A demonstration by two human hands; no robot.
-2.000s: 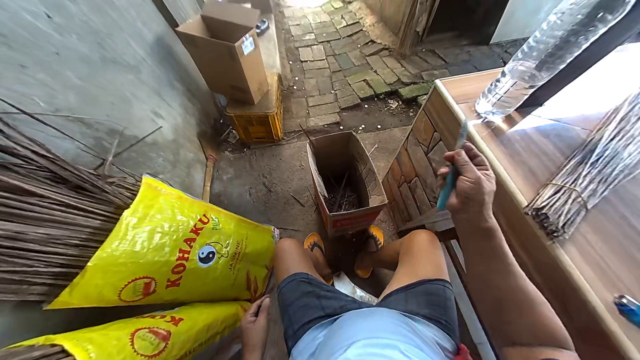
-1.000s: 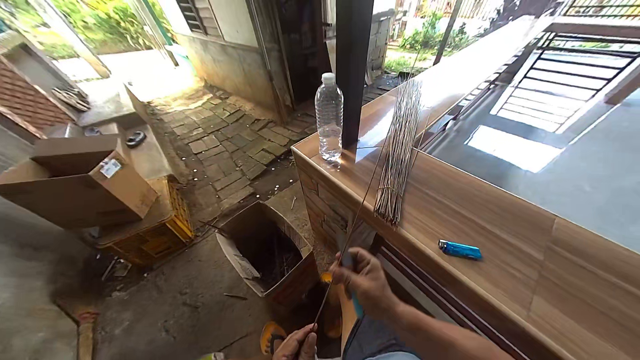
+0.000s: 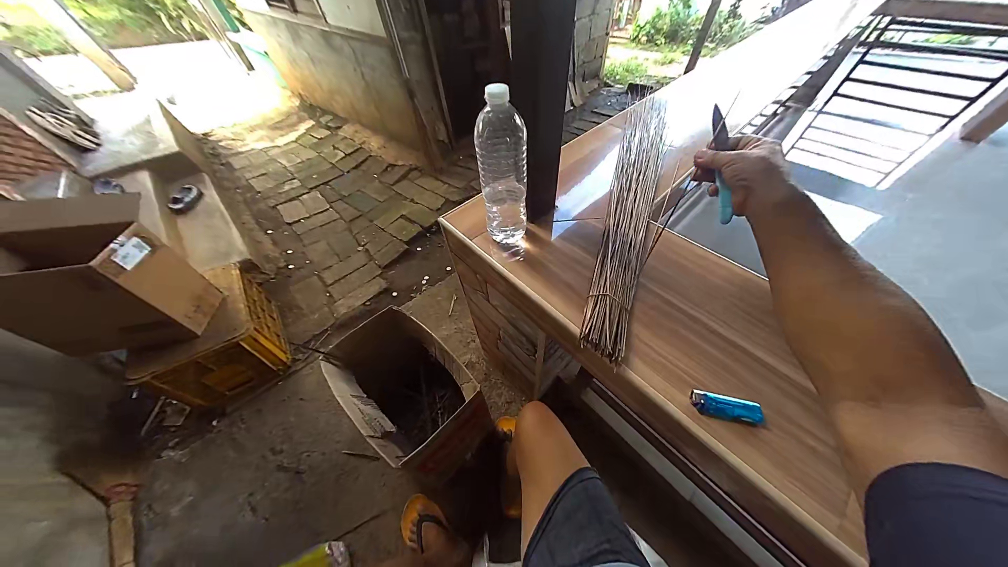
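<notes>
My right hand [image 3: 744,175] is closed around a small knife [image 3: 723,189], its turquoise handle pointing down and its dark blade up. Thin dark sticks also pass by those fingers, just right of a tied bundle of thin sticks [image 3: 618,268]. That bundle lies on the wood-look tiled ledge [image 3: 709,331]. A clear plastic bottle [image 3: 502,165] with a white cap stands near the ledge's corner. Nearer to me lies a blue lighter [image 3: 728,407]. My left hand is out of the view.
An open cardboard box [image 3: 449,433] holding dark sticks stands on the ground by my feet. Farther left, another cardboard box [image 3: 150,291] rests on a yellow plastic crate [image 3: 236,370]. A dark post [image 3: 543,102] rises behind the bottle.
My right hand, with the knife, has moved from low near my lap out over the ledge, beside the bundle. My left hand has left the view.
</notes>
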